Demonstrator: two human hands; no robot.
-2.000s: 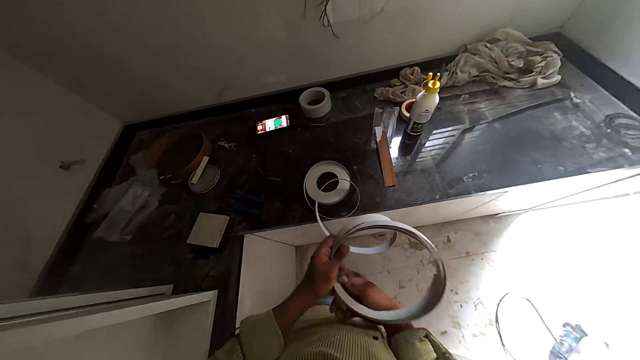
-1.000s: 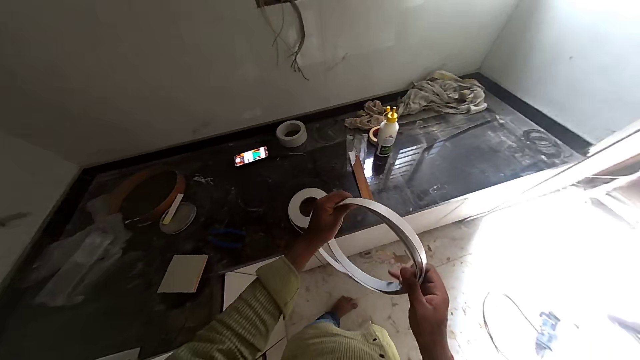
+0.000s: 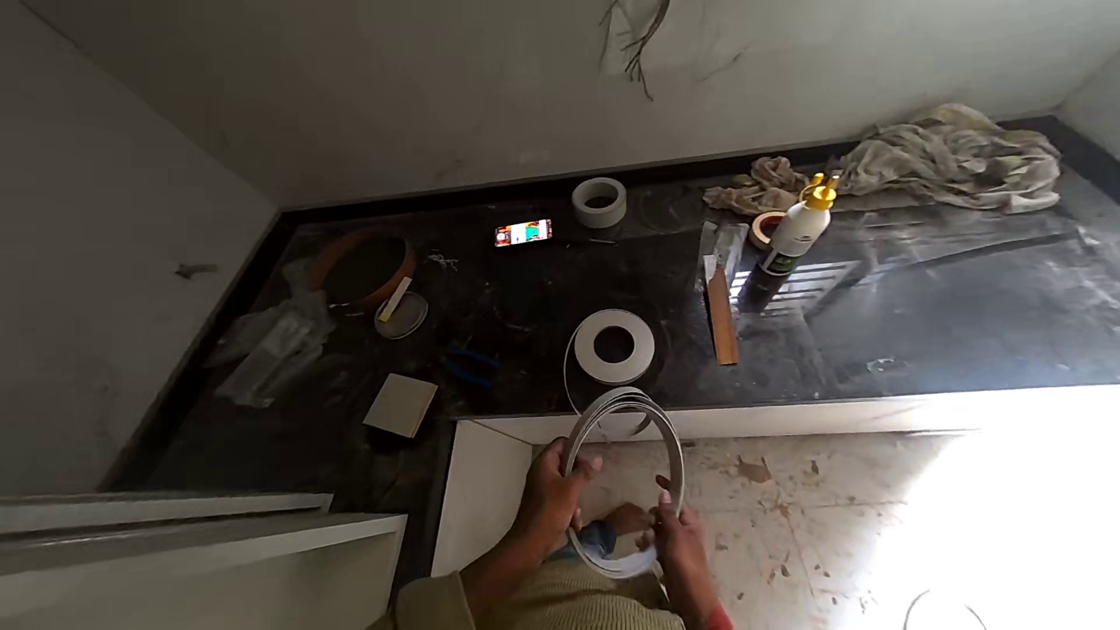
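Note:
Both my hands hold a loose coil of white edge banding (image 3: pixel 675 437) upright just off the counter's front edge. My left hand (image 3: pixel 553 494) grips its left side, and my right hand (image 3: pixel 678 542) grips its lower right side. Beyond the coil, a flat white roll of banding (image 3: pixel 633 350) lies on the black stone counter (image 3: pixel 945 315), with a thin strip curving from its left side toward the coil. To its right lies a brown wooden strip (image 3: pixel 722 324). Blue-handled pliers (image 3: pixel 472 366) and a square board piece (image 3: pixel 401 405) lie to the left.
A white glue bottle (image 3: pixel 798 232) with a yellow cap stands by a small tape roll (image 3: pixel 766 229) and crumpled cloths (image 3: pixel 954 162). Farther back are a lit phone (image 3: pixel 523 233) and a white tape roll (image 3: pixel 599 203). Brown banding (image 3: pixel 411 262), plastic wrap (image 3: pixel 280 350) and cabinet panels (image 3: pixel 350 534) are at left.
One second ago my hands were farther apart on the coil, my left hand up at its top left. Now both hands are lower, on its two sides. The view has shifted.

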